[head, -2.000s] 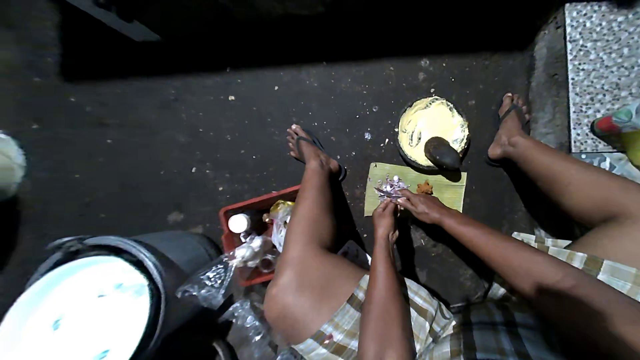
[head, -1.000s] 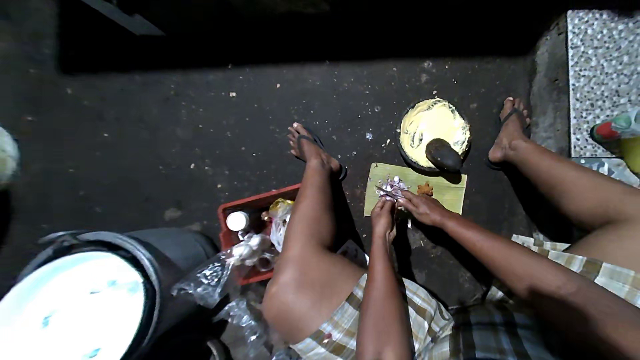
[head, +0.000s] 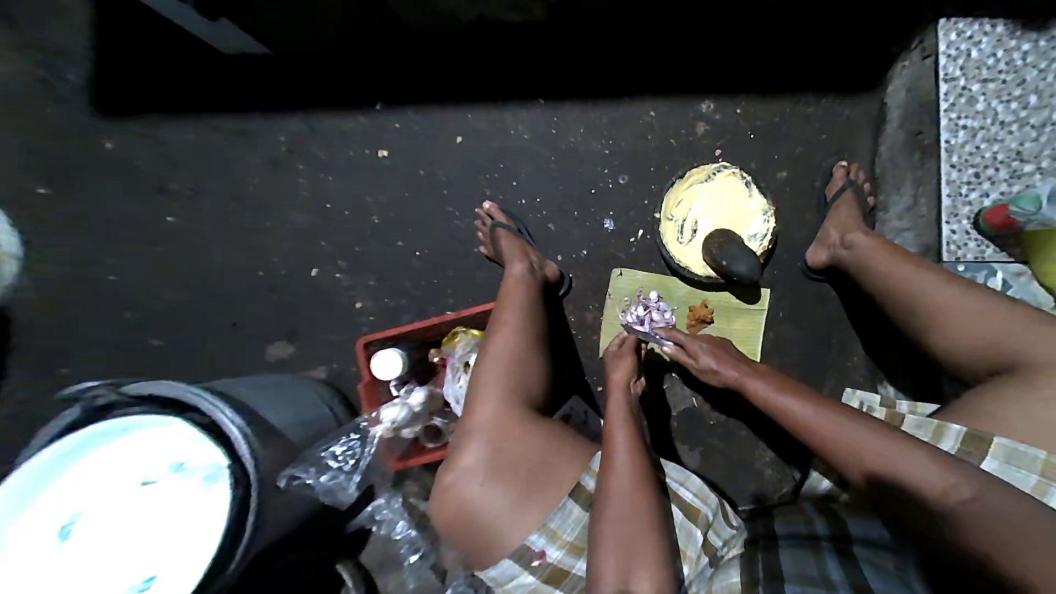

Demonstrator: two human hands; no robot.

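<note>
A piece of banana leaf (head: 747, 326) lies on the dark floor between my feet. Sliced shallots (head: 648, 310) are heaped on its left part, with a small orange-brown lump of paste (head: 700, 316) to their right. My right hand (head: 705, 356) holds a knife (head: 647, 335) at the near edge of the heap. Close beside it, my left hand (head: 624, 361) has its fingers bent at the knife's left end; whether they pinch a piece is hidden. Behind the leaf stands a round stone mortar (head: 670, 262) spread with pale yellow paste (head: 701, 198), a dark stone pestle (head: 732, 256) resting in it.
A red plastic crate (head: 425, 323) with jars, bags and garlic bulbs stands left of my left leg. Clear plastic bags (head: 338, 462) hang over its near side. At lower left is a large dark bucket (head: 285, 412) with a white top. A speckled tiled ledge (head: 994, 124) borders the right.
The knife blade now shows between my hands, low over the near side of the shallots. My hands stay at about the same place; the mortar and leaf have not moved.
</note>
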